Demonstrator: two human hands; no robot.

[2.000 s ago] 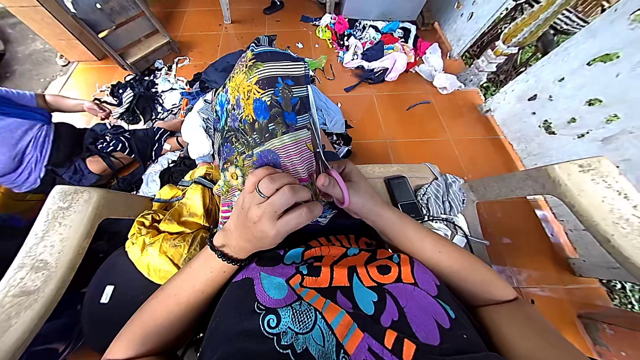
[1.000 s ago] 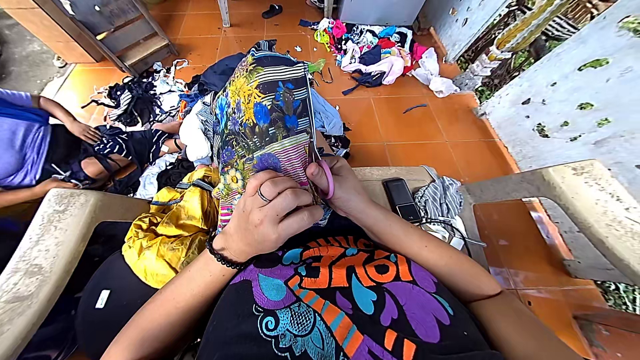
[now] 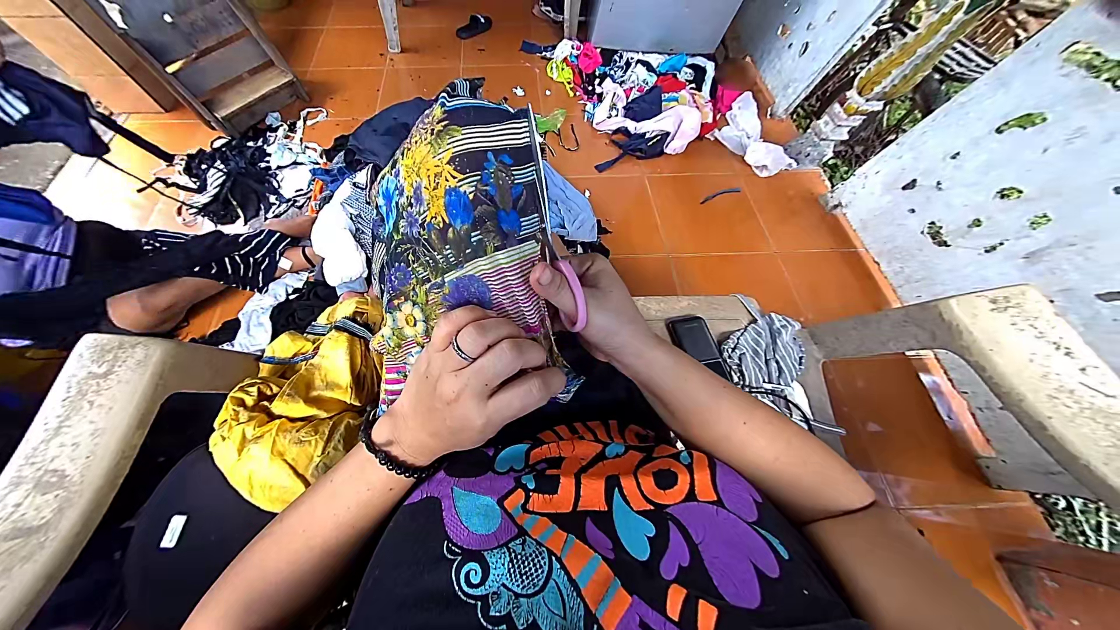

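My left hand [image 3: 477, 385], with a ring and a black bead bracelet, grips the lower part of a floral and striped fabric [image 3: 464, 210] over my lap. My right hand [image 3: 595, 306] holds scissors with pink handles [image 3: 573, 297]. A long metal blade points away from me along the fabric's right edge; whether the blades are apart I cannot tell. Yellow cloth [image 3: 297, 411] lies left of my left hand. Beyond my right wrist rest a black mobile phone [image 3: 694, 339] and a grey striped cloth [image 3: 766, 354].
Plastic chair armrests [image 3: 122, 394] flank me. A person [image 3: 149, 262] sits at the left, holding up dark cloth [image 3: 44, 109]. Piles of black and white scraps [image 3: 236, 179] and coloured scraps [image 3: 656, 105] lie on the tiled floor. A pitted white wall [image 3: 989, 184] stands at the right.
The person at the left has raised a dark cloth that hangs at the upper left. My hands have stayed in nearly the same place on the floral fabric and scissors.
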